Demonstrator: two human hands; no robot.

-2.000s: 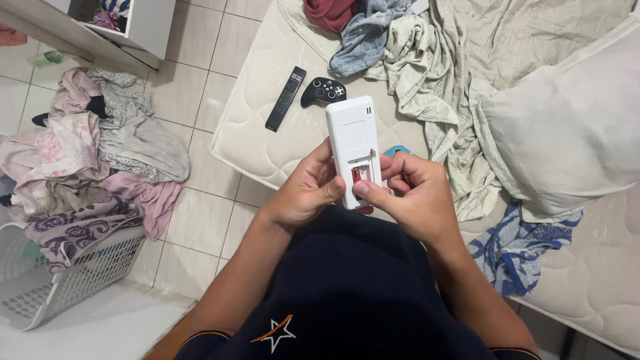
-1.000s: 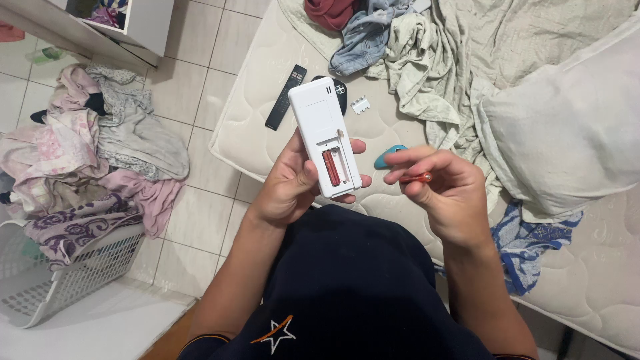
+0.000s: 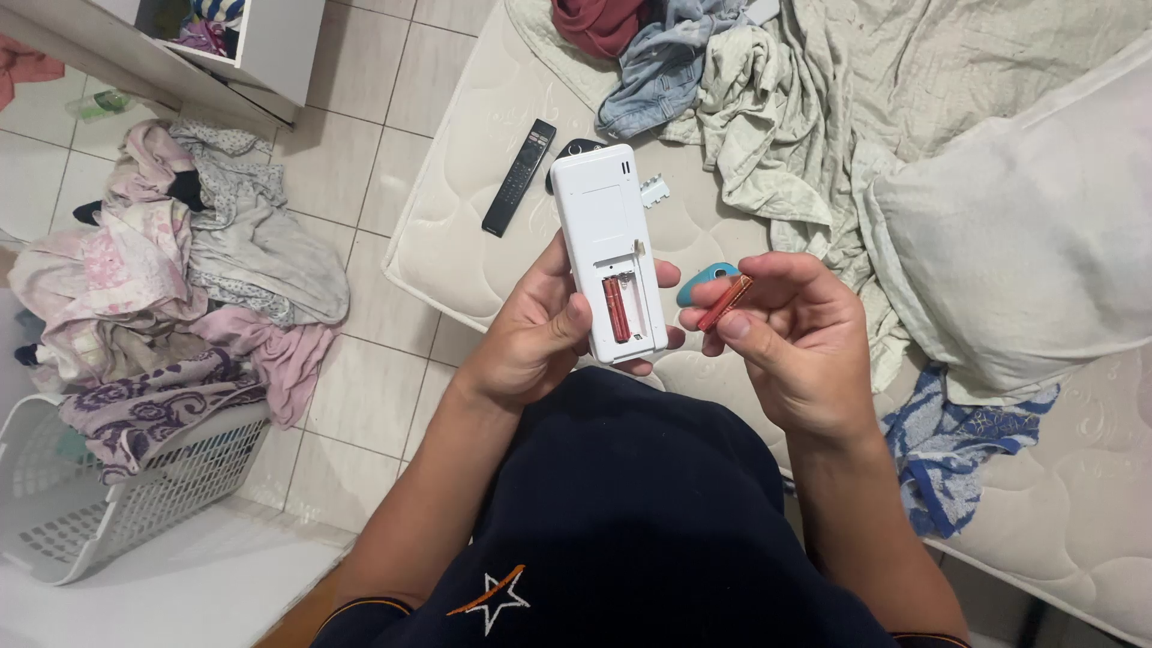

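My left hand (image 3: 540, 328) holds a white remote control (image 3: 598, 216) with its back turned up and its battery compartment uncovered. One red battery (image 3: 617, 309) lies in the compartment's left side; the right side shows no battery. To the right of the remote, my right hand (image 3: 792, 333) pinches another red battery (image 3: 725, 302) between thumb and fingers, apart from the remote. A teal object (image 3: 705, 283) lies on the mattress, partly behind my right fingers. A small white plastic piece (image 3: 655, 191) rests beside the remote's upper end.
On the mattress (image 3: 441, 225) lie a black remote control (image 3: 519, 178), a black game controller (image 3: 576, 148) mostly hidden by the white remote, rumpled clothes, a pillow (image 3: 1017, 216) and a blue patterned cloth (image 3: 958, 450). A laundry basket (image 3: 180, 490) with heaped clothes stands left, below an open drawer (image 3: 270, 45).
Two seconds ago my right hand was at the remote's battery compartment; now it is off to the right with a battery. The small white piece was first seen on the mattress one second ago.
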